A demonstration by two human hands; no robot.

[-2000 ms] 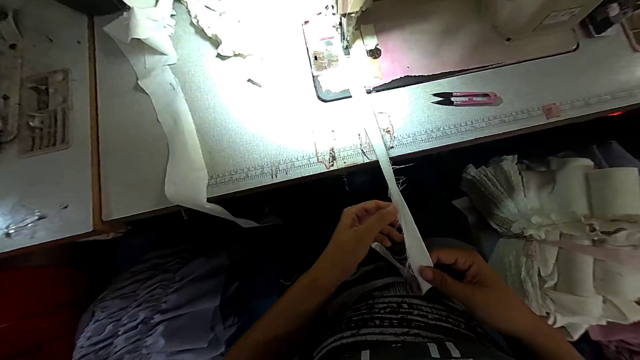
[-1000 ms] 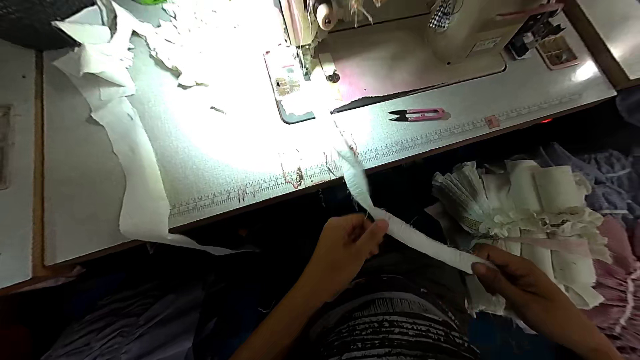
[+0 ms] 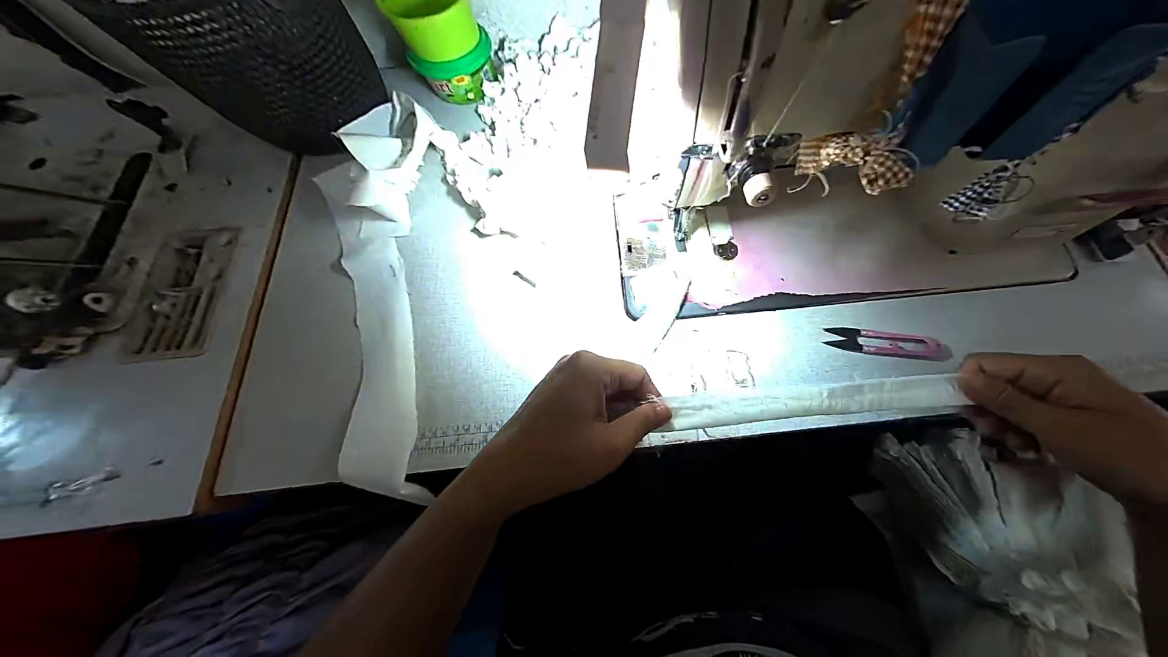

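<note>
Between my two hands a folded white fabric strip (image 3: 812,400) is stretched nearly level along the table's front edge. My left hand (image 3: 589,424) pinches its left end between thumb and fingers. At the other end my right hand (image 3: 1049,411) grips the strip. Beyond my left hand, a narrow length of white fabric (image 3: 668,306) reaches toward the presser foot (image 3: 684,224) of a sewing machine (image 3: 867,237); whether it joins the held strip is hidden. Pink-handled thread snips (image 3: 885,344) lie on the table just behind the strip.
A long white cloth strip (image 3: 383,347) hangs over the front edge at left. Behind it are a black mesh basket (image 3: 255,64), a green container (image 3: 447,46) and fabric scraps (image 3: 529,109). Gathered pale fabric (image 3: 1004,538) sits below at right. Another machine (image 3: 100,246) stands far left.
Both hands have risen from below the table edge to its front edge, and the right hand has moved out to the right. The strip, earlier slanting down, now runs nearly level. The view has shifted.
</note>
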